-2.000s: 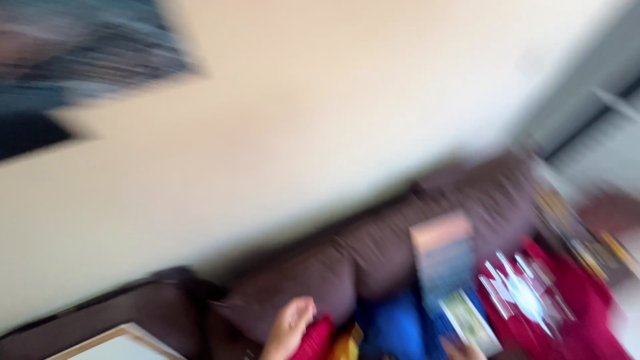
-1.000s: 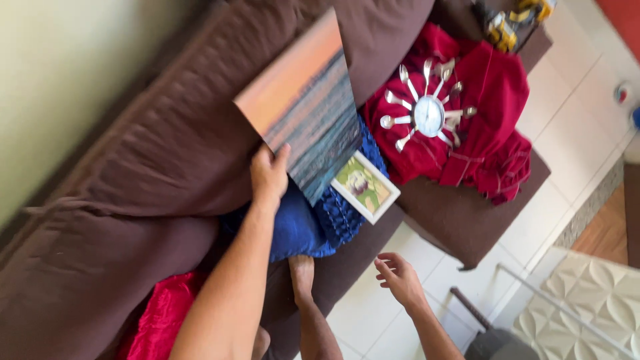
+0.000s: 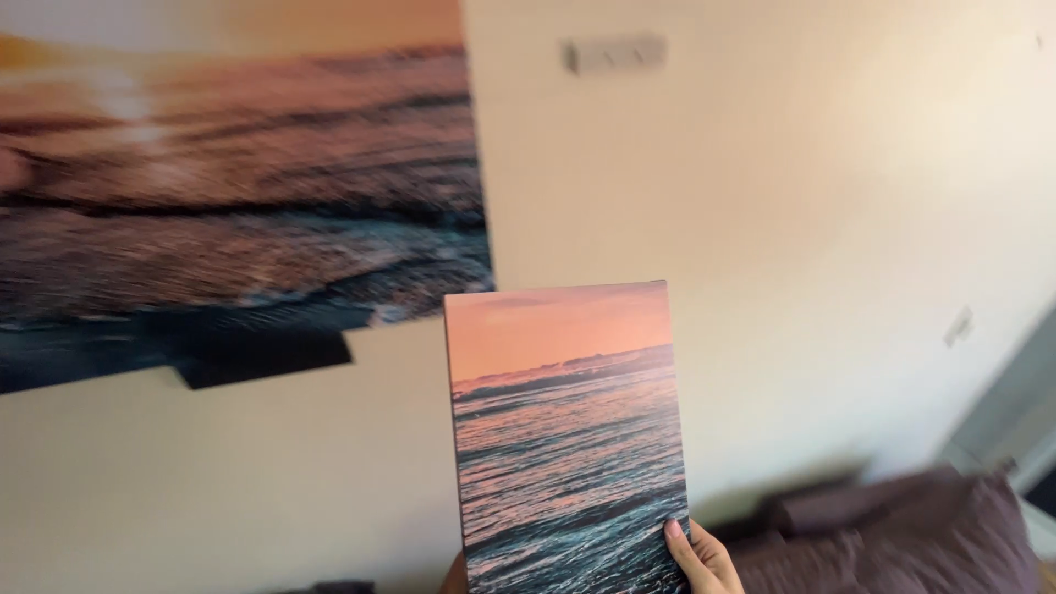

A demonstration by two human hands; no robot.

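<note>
A canvas print of a pink sunset over sea waves (image 3: 569,437) is held upright in front of the wall. My right hand (image 3: 705,557) grips its lower right edge, the thumb on the front face. At the lower left edge only a sliver of my left hand (image 3: 454,575) shows; the panel hides its fingers. Behind and to the left, a large sunset seascape picture (image 3: 247,181) hangs on the wall, with a smaller dark panel (image 3: 264,351) at its lower edge.
The cream wall (image 3: 784,206) bears a blurred strip (image 3: 615,54) near the top and a small mark (image 3: 959,327) at the right. A brown sofa (image 3: 891,536) stands along the wall at the lower right. A grey edge runs down the far right.
The canvas print was over the sofa in my left hand; now it is raised before the wall with my right hand on it. The view has swung up from the sofa to the wall.
</note>
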